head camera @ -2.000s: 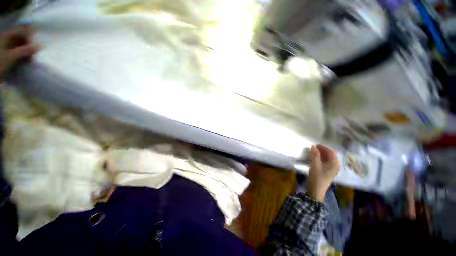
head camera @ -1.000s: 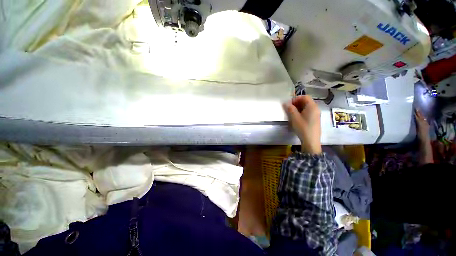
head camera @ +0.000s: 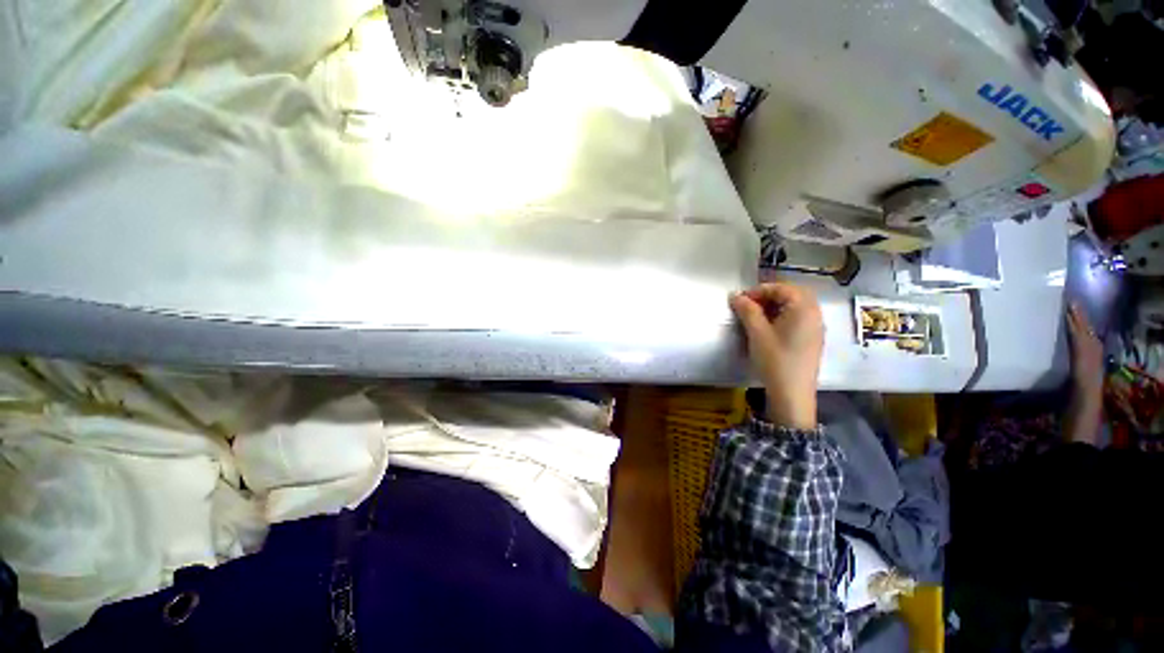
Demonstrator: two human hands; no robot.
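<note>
A cream garment panel [head camera: 562, 274] lies flat along the rounded table edge, with crumpled cream cloth [head camera: 217, 89] behind it at the left. My right hand [head camera: 785, 334] pinches the panel's right end between thumb and fingertips. My left hand is not in view. The needle area of the sewing machine [head camera: 492, 64] is above the cloth, beside a bright glow. More cream pieces [head camera: 128, 485] hang between me and the table.
The white machine head with JACK lettering [head camera: 881, 115] stands at the upper right. A bobbin tray [head camera: 900, 327] is set in the tabletop. A yellow basket [head camera: 706, 459] with grey cloth [head camera: 881, 472] is below. Another person's hand [head camera: 1086, 347] is at the far right.
The view has levelled and my left hand has left it. My right hand keeps its pinch near the panel's end. Since one second ago, the panel's right front edge appears slightly lower.
</note>
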